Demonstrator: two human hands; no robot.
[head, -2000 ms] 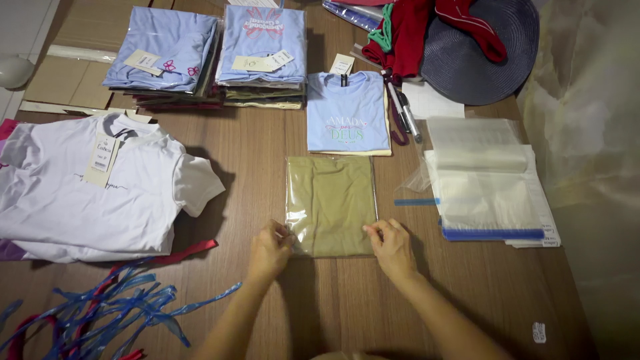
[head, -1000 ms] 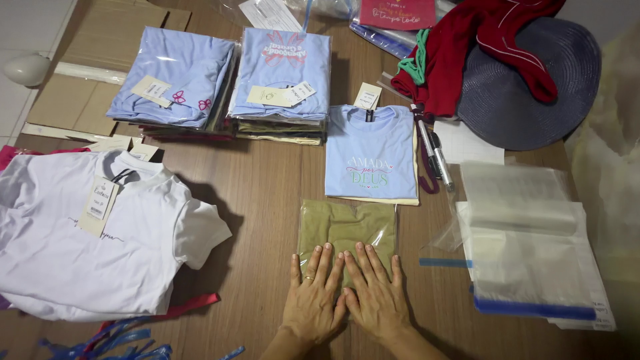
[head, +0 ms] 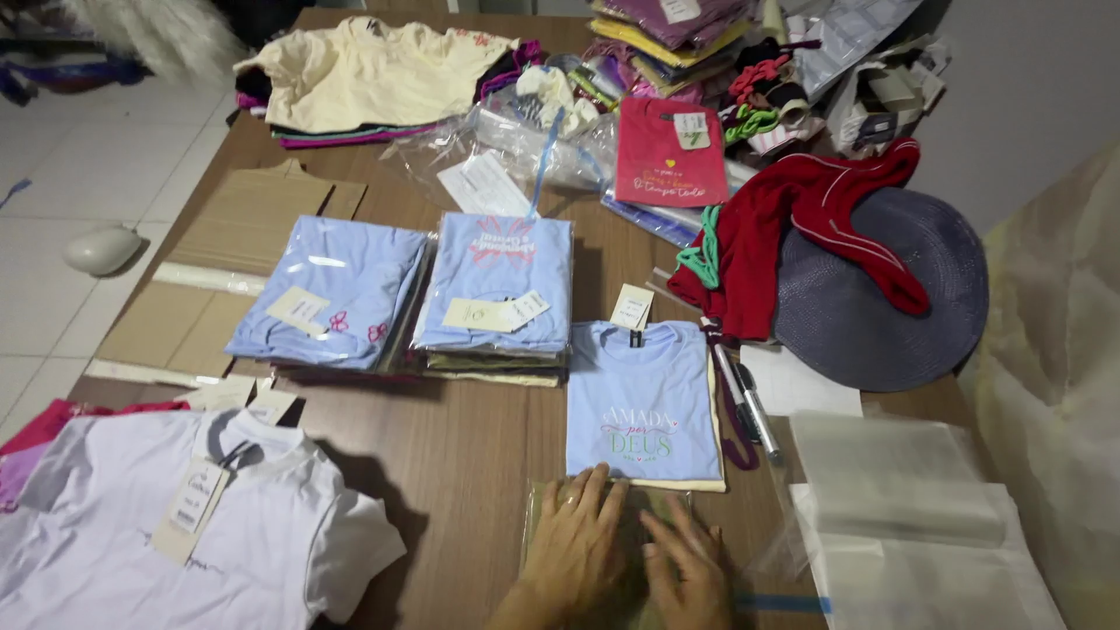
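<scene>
Both of my hands lie on an olive-green garment in a clear plastic bag (head: 535, 516) at the lower middle of the head view. My left hand (head: 573, 547) is flat on it with the fingers spread; my right hand (head: 687, 560), somewhat blurred, rests beside it, fingers apart. Just beyond the fingertips is a folded light-blue T-shirt (head: 643, 385) with a printed design and a paper tag, on top of a cream one. Two stacks of bagged garments, a left stack (head: 337, 289) and a right stack (head: 499, 280), stand farther left, blue shirts uppermost.
A white T-shirt (head: 175, 516) with a tag lies at left. Clear plastic bags (head: 901, 490) lie at right, pens (head: 744, 402) above them. Beyond are a round woven mat (head: 884, 289) under a red garment (head: 779, 236), a red T-shirt (head: 669, 153), and cream clothing (head: 385, 74).
My hands have moved from the lower edge of the bagged olive garment onto its top, and now lie farther up it. The view has shifted to show more of the table's far side.
</scene>
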